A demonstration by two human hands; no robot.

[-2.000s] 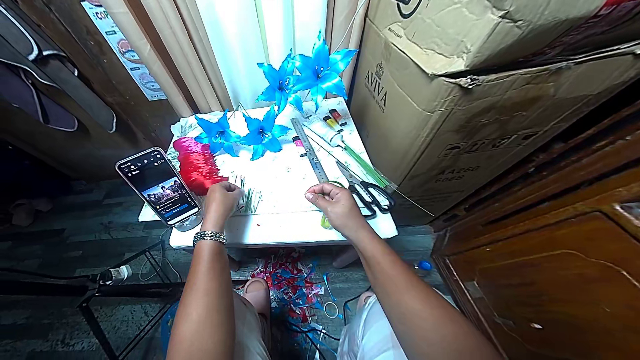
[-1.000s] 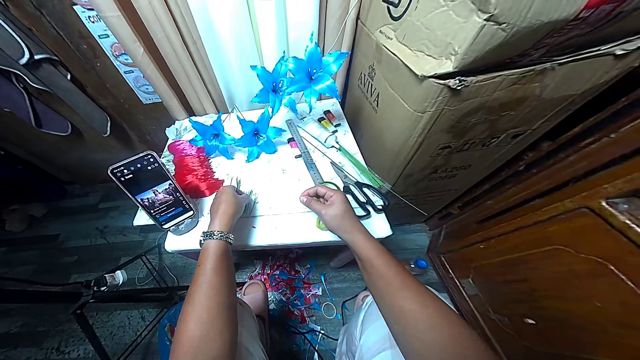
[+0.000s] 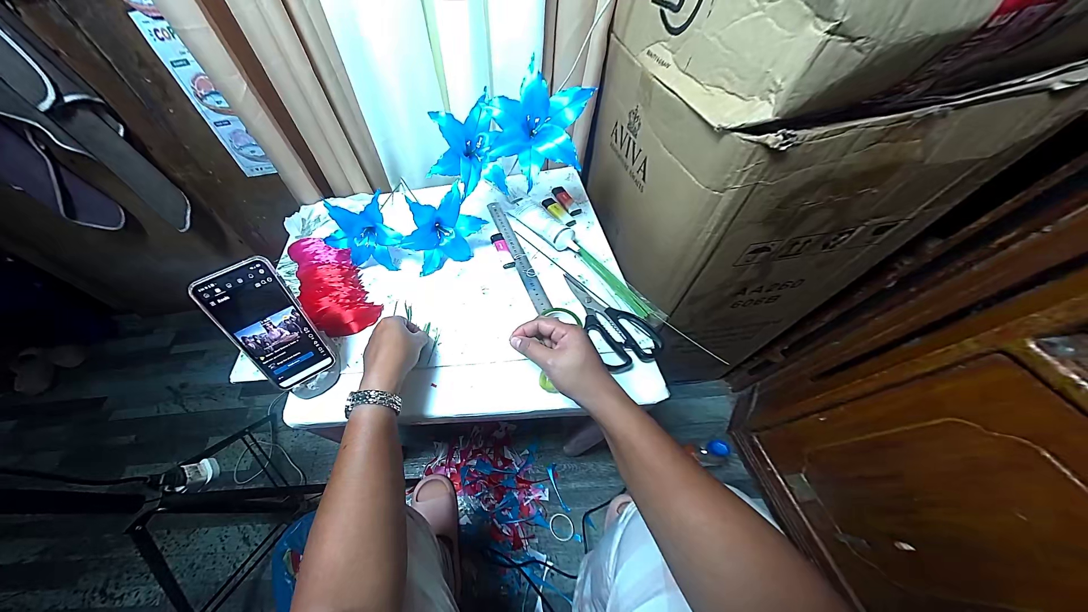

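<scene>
My left hand (image 3: 393, 347) rests on the white table (image 3: 476, 393), its fingers at thin dark green pieces (image 3: 429, 336); whether it grips one is unclear. My right hand (image 3: 552, 347) hovers over the table's front part with thumb and forefinger pinched; anything between them is too small to tell. Beside it lie black-handled scissors (image 3: 619, 333) and a steel ruler (image 3: 520, 259). Red ribbon petals (image 3: 336, 293) are piled left of my left hand. Blue ribbon flowers (image 3: 442, 228) lie behind, and more blue flowers (image 3: 531, 123) stand at the back. Green wire stems (image 3: 612, 280) lie at right.
A phone (image 3: 265, 323) leans on a stand at the table's left front. Small bottles (image 3: 561, 204) lie at the back right. Large cardboard boxes (image 3: 680, 195) stand close on the right, beside a wooden cabinet (image 3: 935, 459). Ribbon scraps (image 3: 501, 484) litter the floor.
My left hand has shifted slightly among the green pieces. My right hand stays near the scissors with its fingertips still together.
</scene>
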